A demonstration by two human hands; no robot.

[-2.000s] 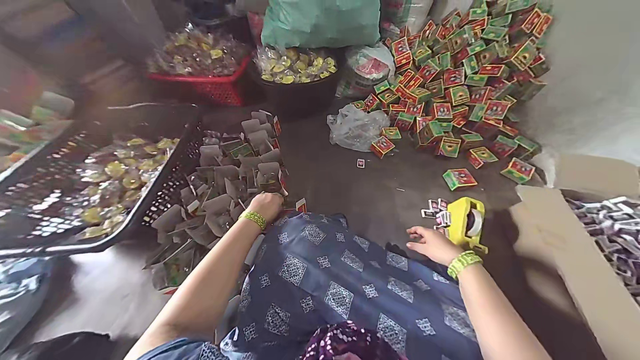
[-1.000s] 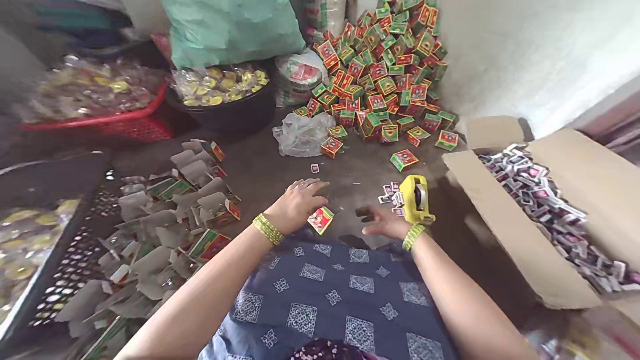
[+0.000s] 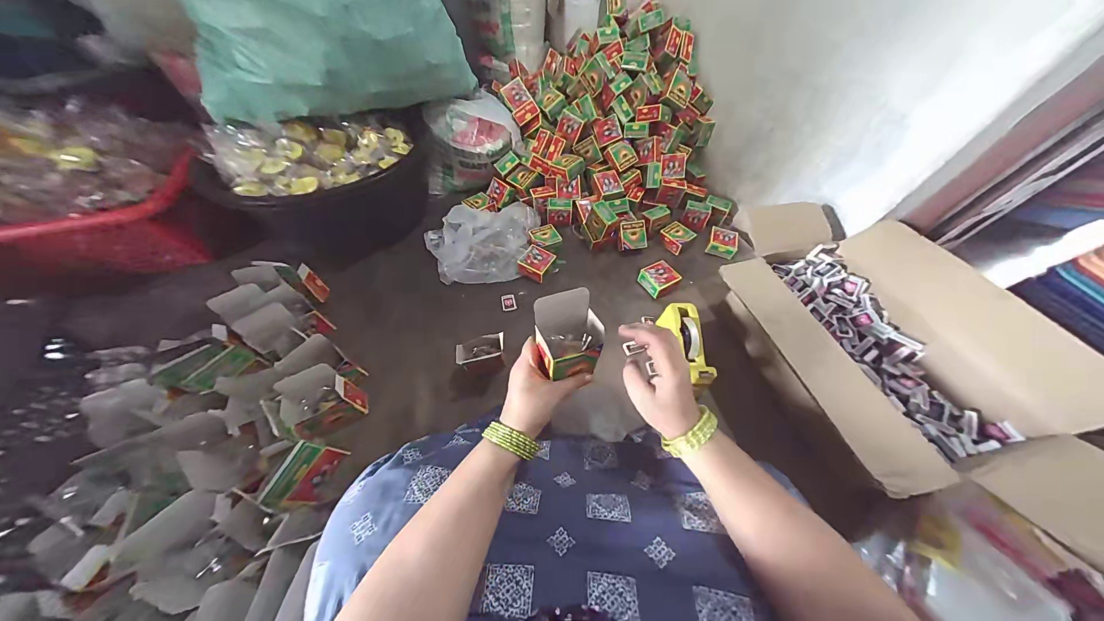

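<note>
My left hand (image 3: pixel 539 392) holds a small red and green cardboard box (image 3: pixel 571 362) upright, its grey flap raised and something transparent inside. To its right, my right hand (image 3: pixel 660 379) has its fingers apart, beside a yellow tape dispenser (image 3: pixel 693 345). Small printed pieces (image 3: pixel 634 348) lie partly behind that hand; whether it touches one I cannot tell. A second box with its top open (image 3: pixel 480 352) stands on the floor left of the held one. One small printed piece (image 3: pixel 509 303) lies farther back.
Many open boxes (image 3: pixel 302 405) lie heaped at left. Closed boxes (image 3: pixel 604 164) are piled by the wall, near a clear plastic bag (image 3: pixel 483 244). A carton (image 3: pixel 811 371) of small pieces stands at right. A black tub (image 3: pixel 345 194) and red basket (image 3: pixel 164 207) hold wrapped items.
My left hand now holds an upright box with its flap open; a second ago it was over a flat-looking red box. Another open box now stands to its left. The view has shifted right since two seconds ago.
</note>
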